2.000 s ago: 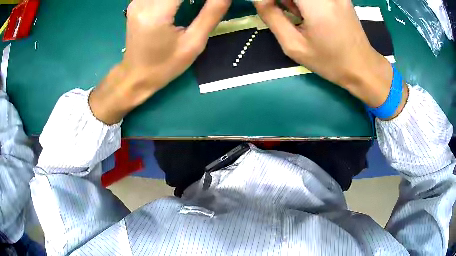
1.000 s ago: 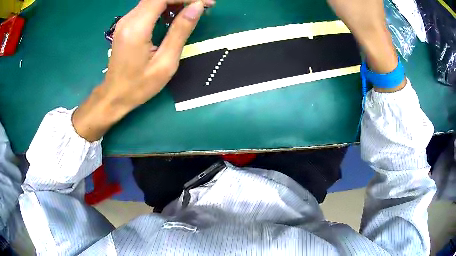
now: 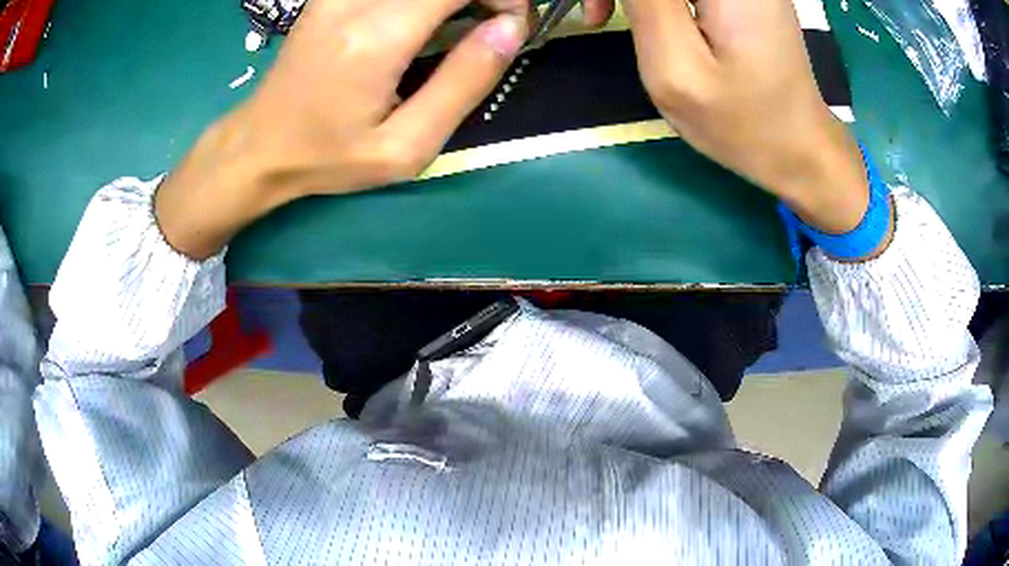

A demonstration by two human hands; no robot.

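My left hand point(image 3: 354, 105) is at the top centre-left, its fingers curled round a dark part, likely the device housing, mostly hidden by the fingers and the top edge. My right hand point(image 3: 736, 94) is at the top right, fingertips cut off by the edge. Slim grey tweezers point(image 3: 552, 20) show between the hands and seem to come from the right fingers. Below lies the black carrier strip point(image 3: 597, 88) with pale edges. A diagonal row of tiny pale squares point(image 3: 507, 88) sits on it, partly beside my left thumb.
A small black-and-silver part point(image 3: 271, 13) lies beyond my left hand, with white slivers point(image 3: 242, 79) near it. A red bin point(image 3: 22, 31) is at the far left. A clear bag point(image 3: 924, 50) lies at the right. The bench edge point(image 3: 509, 285) runs below. A person's sleeve point(image 3: 17, 409) shows at left.
My right hand has come back from the right towards my left hand, with the tweezers now visible between them. The camera view has shifted, and the strip sits higher in it.
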